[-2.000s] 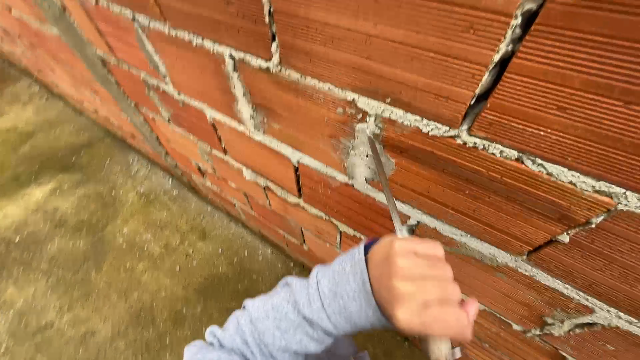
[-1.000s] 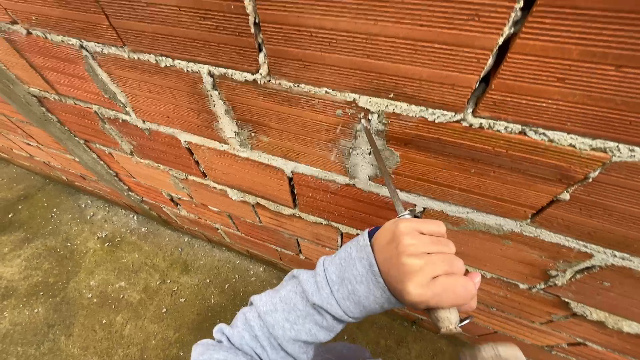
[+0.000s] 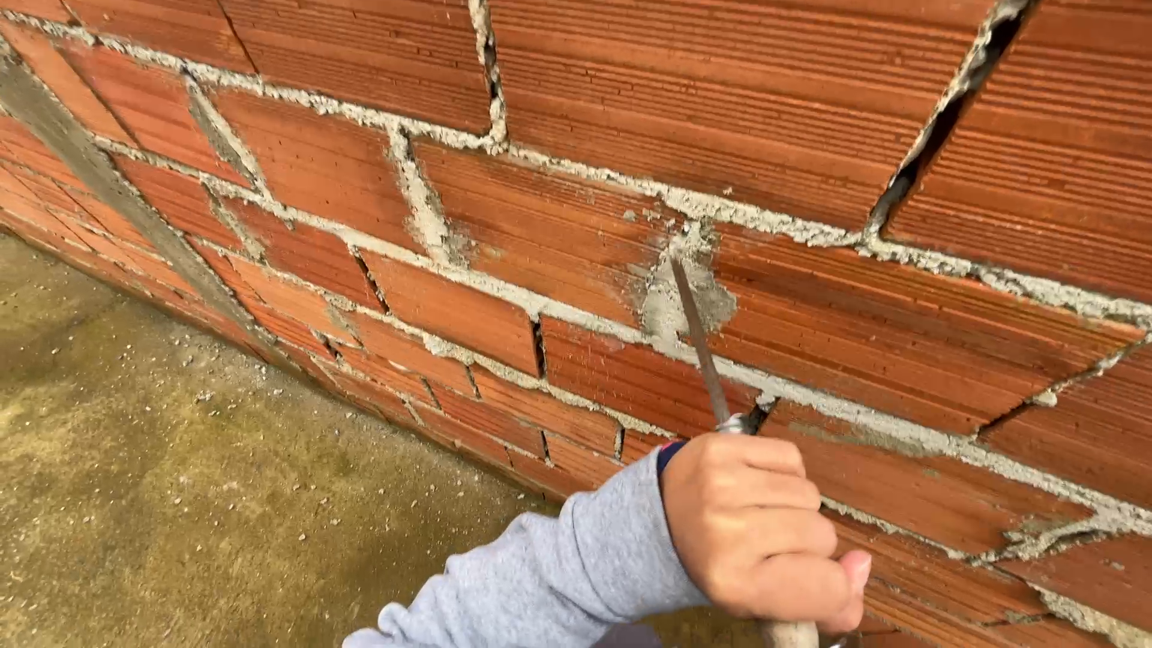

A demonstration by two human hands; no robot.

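My left hand (image 3: 765, 531), in a grey sleeve, grips the pale handle of a hand tool with a narrow metal blade (image 3: 700, 346). Its blade comes out at the little-finger side and points up and left; the shape could be a trowel seen edge-on, but I cannot tell. The blade's tip lies over a patch of grey mortar (image 3: 666, 306) on an upright joint of the brick wall (image 3: 900, 324). Whether the tip touches the mortar is unclear. Mortar is smeared onto the bricks on both sides of this joint. My right hand is out of view.
Ribbed hollow clay bricks fill the wall, with rough mortar beds. A dark open joint (image 3: 936, 135) runs down at the upper right. A grey mortar or concrete band (image 3: 135, 193) crosses the wall at left. The stained concrete floor (image 3: 225, 486) carries scattered crumbs.
The left hand keeps its grip, with the blade still over the mortar patch. A blurred pale thing at the bottom edge one second ago is out of view now.
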